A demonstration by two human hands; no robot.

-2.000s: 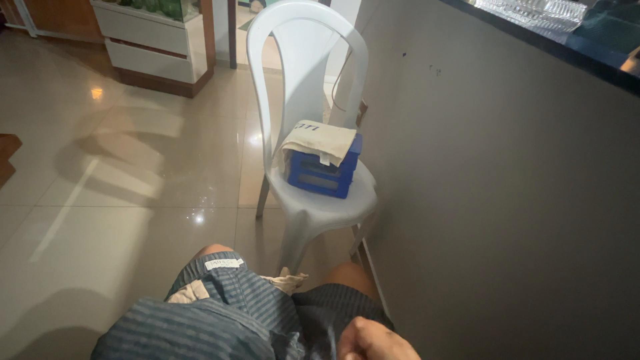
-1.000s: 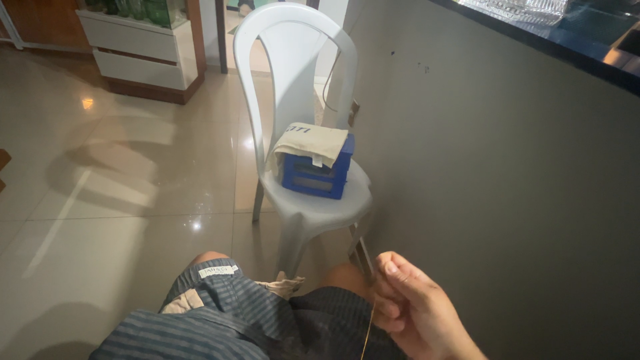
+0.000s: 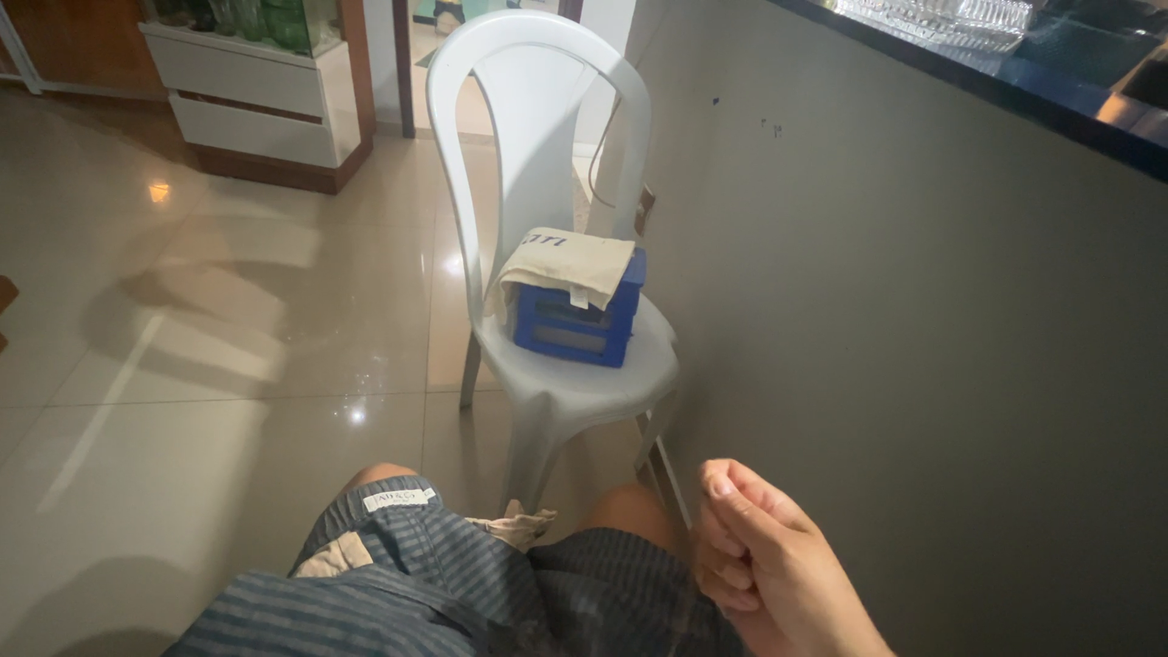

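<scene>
My right hand (image 3: 771, 557) is raised at the lower right, above the edge of my lap. Its thumb and index finger are pinched together, with the other fingers curled in. A very faint thin strand, which looks like thread, hangs below the pinch; any needle is too small to tell. Blue-grey striped fabric (image 3: 365, 611) with a sewn label (image 3: 399, 499) and a beige patch (image 3: 336, 555) covers my lap. A crumpled beige cloth (image 3: 516, 525) shows between my knees. My left hand is out of view.
Ahead stands a white plastic chair (image 3: 593, 388) with a blue plastic crate (image 3: 573, 339) on its seat. A folded cream cloth bag (image 3: 570, 265) lies over the crate. A grey wall (image 3: 912, 347) with a dark countertop edge (image 3: 985, 78) rises on the right. A drawer cabinet (image 3: 251, 91) stands back left.
My right hand has risen from the bottom edge of the view, moving up and to the right. The thin strand below it showed more clearly one second ago. Chair, crate and bag have stayed put.
</scene>
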